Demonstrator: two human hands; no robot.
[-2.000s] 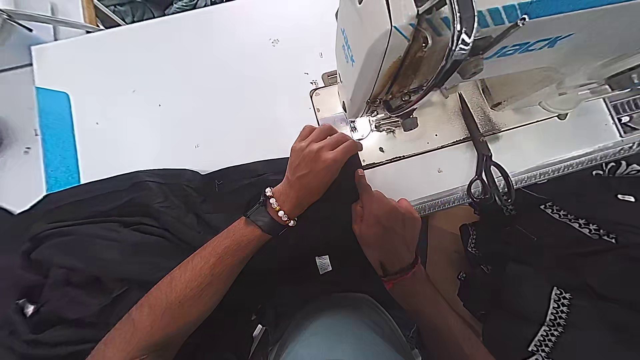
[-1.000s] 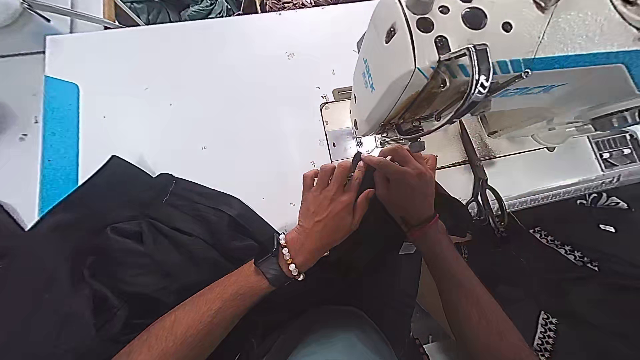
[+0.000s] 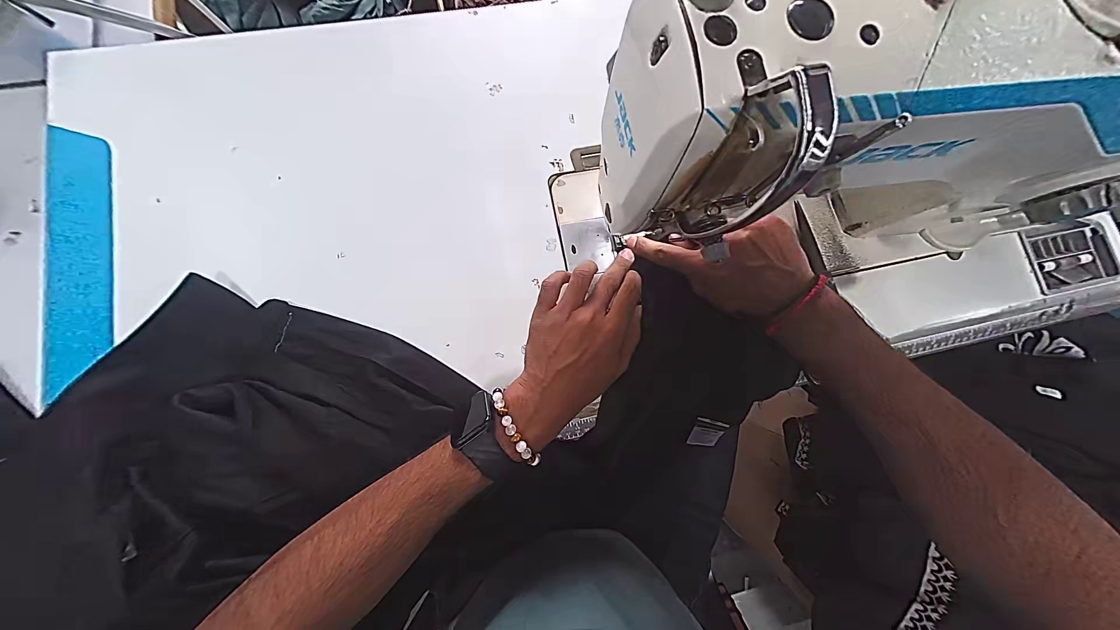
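Observation:
Black fabric (image 3: 350, 385) lies over the front of the white sewing table and runs up to the needle area of a Jack sewing machine (image 3: 665, 114). My left hand (image 3: 582, 341), with a beaded bracelet and a dark watch at the wrist, rests with bent fingers at the cloth's edge by the metal needle plate (image 3: 579, 210). My right hand (image 3: 744, 267) lies on the cloth under the machine head, its index finger stretched to the presser foot (image 3: 623, 243). Both index fingertips are close together there. The machine partly hides the right hand, and whether either hand grips cloth is unclear.
The white tabletop (image 3: 350, 175) has scattered lint and a blue strip (image 3: 79, 262) at its left end. More black cloth with white embroidered trim (image 3: 932, 586) hangs at the lower right. A measuring scale (image 3: 1006, 324) runs along the table's front edge.
My right hand has moved from below the needle area to under the machine head, beside the presser foot. The scissors seen earlier at the right are no longer visible.

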